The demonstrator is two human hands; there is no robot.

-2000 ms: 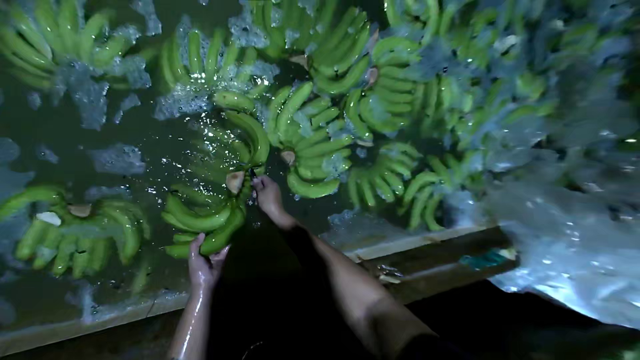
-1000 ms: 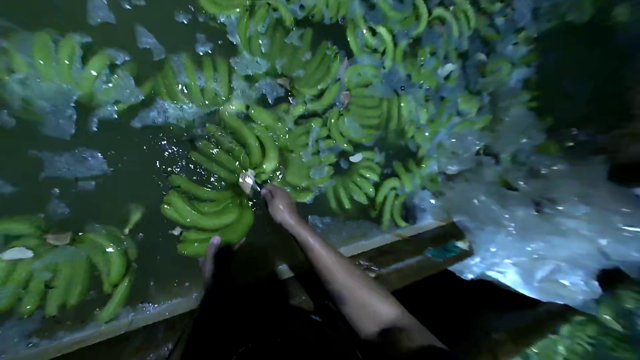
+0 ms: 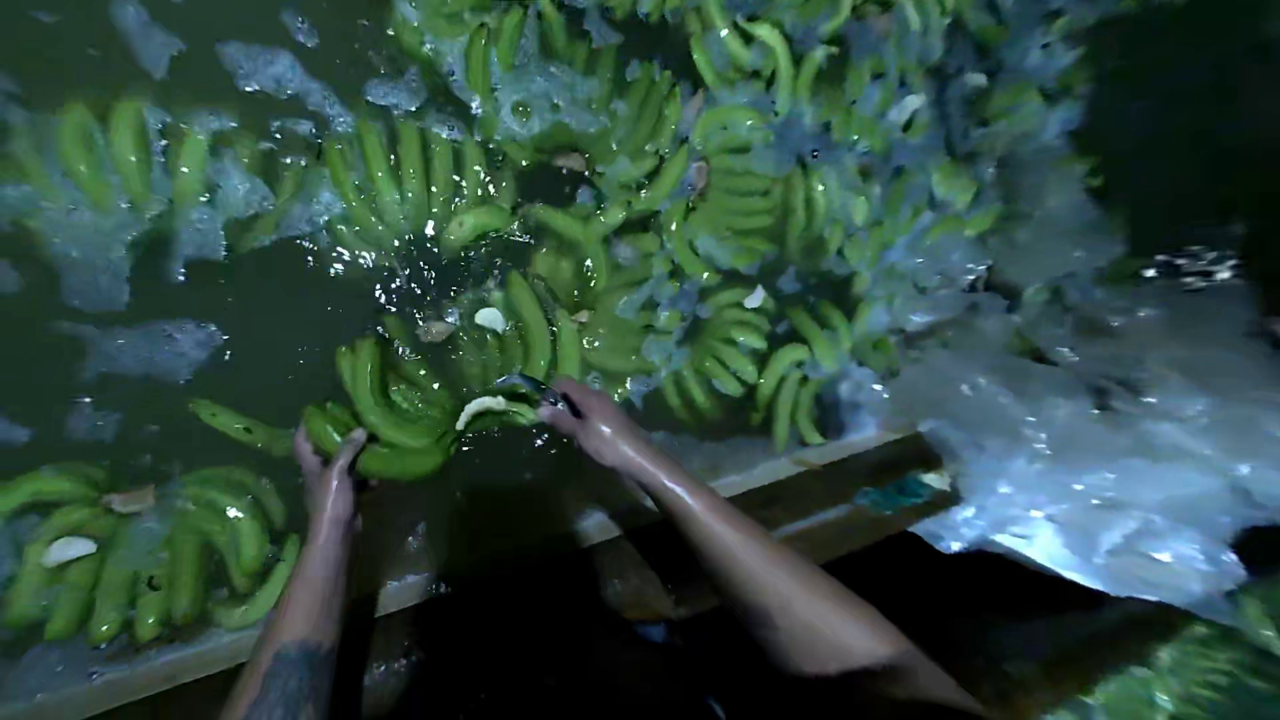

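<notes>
My left hand [image 3: 330,462] grips a cluster of green bananas [image 3: 385,405] at the water's surface, its thumb over a fruit at the cluster's left side. My right hand [image 3: 583,412] holds a knife [image 3: 535,385], whose curved dark blade points left. A piece of green banana with a pale cut edge [image 3: 485,405] lies just under the blade, between the cluster and my right fingers. Whether my fingers also hold this piece, I cannot tell. A single green banana [image 3: 240,428] floats left of my left hand. Behind the blade, more bananas [image 3: 530,325] sit partly under water.
Several hands of green bananas [image 3: 735,200] float in dark water with whitish foam [image 3: 150,350]. Another banana hand [image 3: 185,545] lies at the lower left, by the tank's rim [image 3: 815,455]. Crumpled clear plastic [image 3: 1080,440] covers the right side, with a teal scrap [image 3: 895,492] on the ledge.
The cluster at my left hand looks smaller than before and is turned, and a piece with a pale cut edge now shows beside the knife. My left hand's fingers have come into clearer view.
</notes>
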